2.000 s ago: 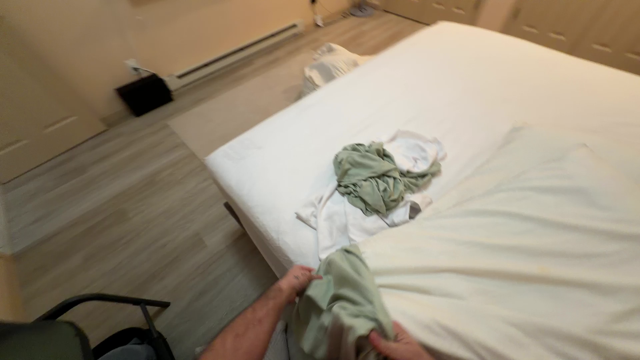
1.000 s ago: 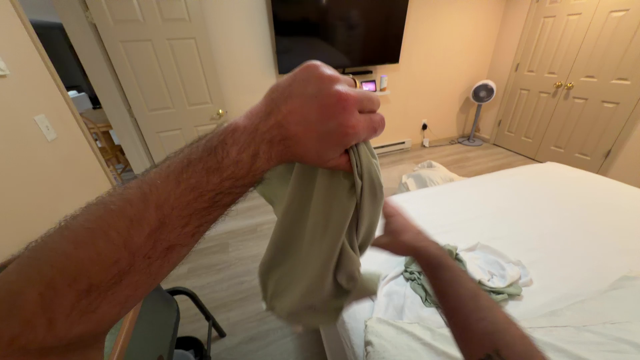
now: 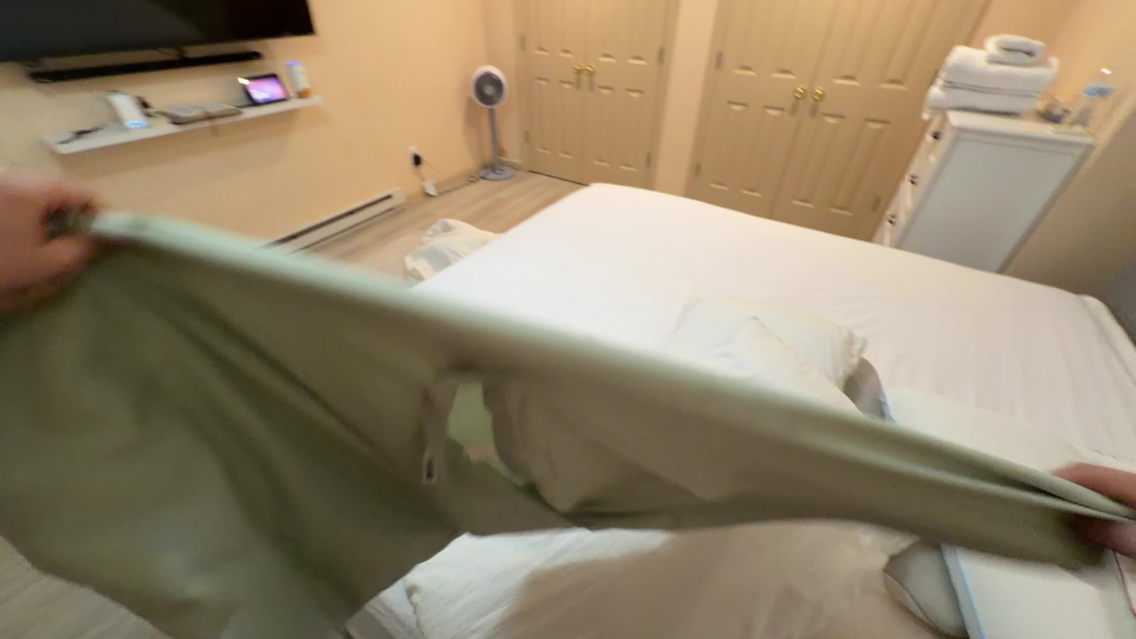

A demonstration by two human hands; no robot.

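Note:
A sage-green cloth [image 3: 266, 382], perhaps a pillowcase or sheet, is stretched across the view between my two hands. At the left edge my left hand [image 3: 40, 240] grips one end of its upper edge, blurred by motion. My right hand [image 3: 1105, 506] pinches the other end at the right edge and is partly out of frame. A gap shows in the cloth near its middle, with a small tag beside it. Behind and below it lies the bed with a white fitted sheet [image 3: 710, 248]. White pillows [image 3: 799, 342] and rumpled pale bedding [image 3: 674, 586] rest on the bed, partly hidden by the cloth.
A heap of white cloth [image 3: 448, 244] lies on the floor beyond the bed. A pedestal fan [image 3: 490, 93] stands in the far corner. Folded white towels [image 3: 994, 80] sit on a white dresser [image 3: 994, 186] at the right. A wall shelf [image 3: 186, 124] holds small devices beneath the television [image 3: 151, 22].
My hands have moved wide apart, and the green cloth that hung bunched from my left hand is now spread between them. The view has swung right.

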